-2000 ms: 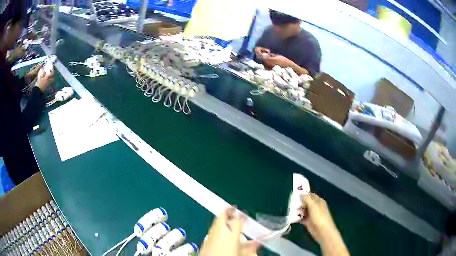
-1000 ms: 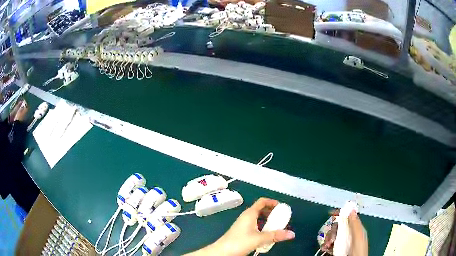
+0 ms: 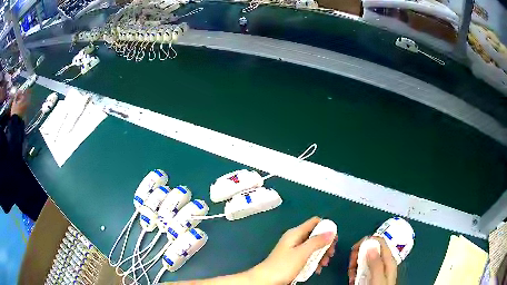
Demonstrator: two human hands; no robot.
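Note:
My left hand [image 3: 303, 247] holds a plain-faced long white item [image 3: 318, 250], thumb on top, just above the green bench. My right hand [image 3: 378, 264] holds another long white item [image 3: 367, 261], pointing away from me. A round white item [image 3: 397, 236] with blue marks and a red mark lies just beyond my right hand. Two long white items lie side by side left of my hands, the farther one with a red mark [image 3: 236, 185], the nearer one [image 3: 253, 203] with a blue mark. Several blue-marked white items [image 3: 186, 249] lie in a cluster farther left, their cord loops trailing toward me.
A pale metal rail [image 3: 222, 150] separates the bench from the green conveyor [image 3: 278, 106]. A paper sheet [image 3: 72, 125] lies at the left, a cream sheet [image 3: 458, 264] at the right. An open carton [image 3: 47, 245] with rows of items stands lower left. Another person's hand [image 3: 19, 104] shows far left.
The view has turned down toward the bench. The two side-by-side items now lie on the bench. My right hand has moved nearer, uncovering the round item beyond it. My left hand still holds its item.

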